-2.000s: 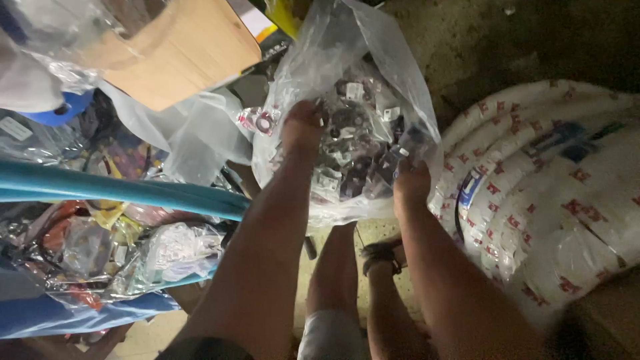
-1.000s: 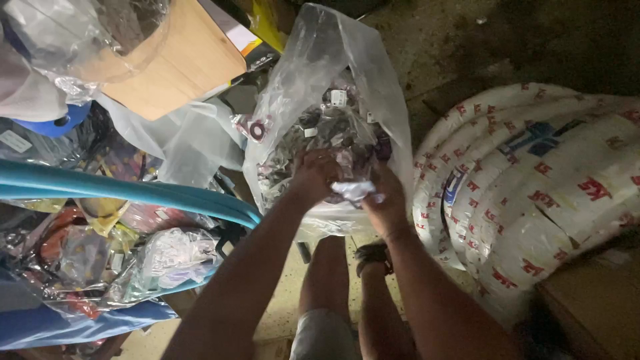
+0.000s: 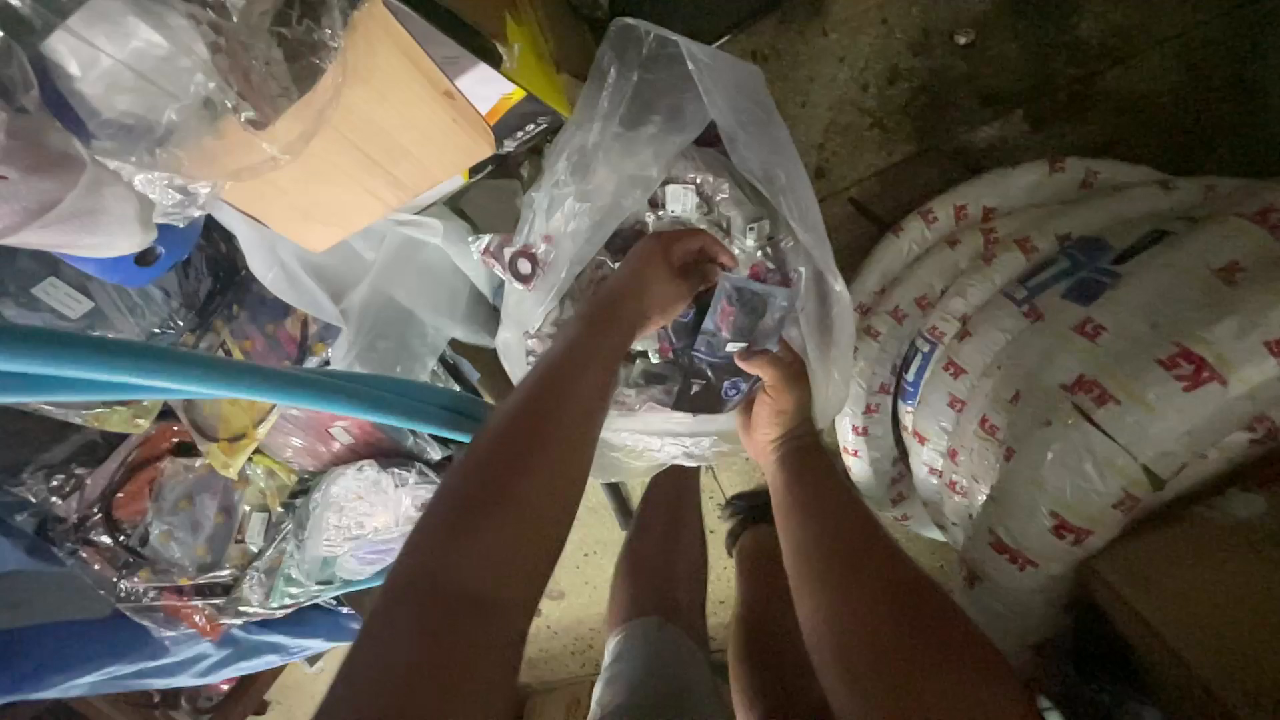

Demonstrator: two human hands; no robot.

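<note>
A large clear plastic bag (image 3: 640, 130) stands open in front of me, filled with many small plastic packets (image 3: 690, 200) that carry white labels. My right hand (image 3: 775, 395) grips the lower edge of a small clear packet (image 3: 745, 315) with dark and reddish contents, thumb on top. Just left of that packet, my left hand (image 3: 680, 275) is over the pile with its fingers curled together; whether something thin is between the fingertips cannot be told. Dark packets with a blue emblem lie under the held one.
Wrapped rolls (image 3: 1000, 350) with red printing lie at the right. A cardboard box (image 3: 370, 130) is at the upper left. Light-blue padded tubes (image 3: 230, 385) cross the left side, near bagged goods (image 3: 190, 510). My legs are below the bag.
Two seconds ago my hands were apart at the bag's sides. One second ago they were together over the pile at a whitish item. Now my right hand holds a clear packet.
</note>
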